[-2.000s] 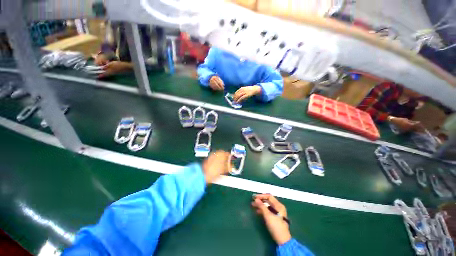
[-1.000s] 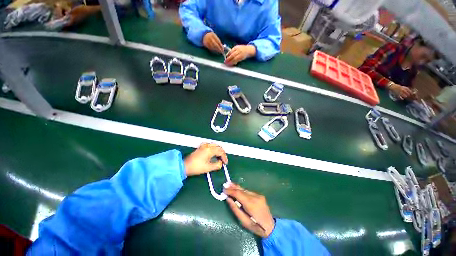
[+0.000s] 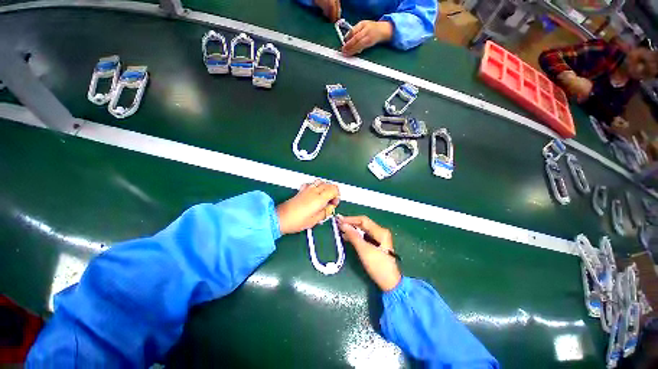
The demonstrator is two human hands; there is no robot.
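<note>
A white coiled cable (image 3: pixel 328 268) hangs as an upright oval loop below my left hand, over the glossy green surface. My left hand (image 3: pixel 310 207) is closed on the loop's far end and hides its label. My right hand (image 3: pixel 371 249) holds a thin dark pen-like tool (image 3: pixel 376 242) that slants down to the right. My right fingertips are at the loop's upper right side, close to my left fingers. The tool's tip and the connector are too small or hidden to tell.
Beyond a pale rail (image 3: pixel 195 158), several labelled cable loops (image 3: pixel 312 135) lie on the dark green belt. A cable pile (image 3: pixel 610 295) is at the right edge. A red-orange tray (image 3: pixel 528 88) is at the far right. Two people sit across the belt.
My left hand first reached over the belt, then drew a loop back to the near side. My right hand has moved from the loop's near end to its far end. The view has tilted down.
</note>
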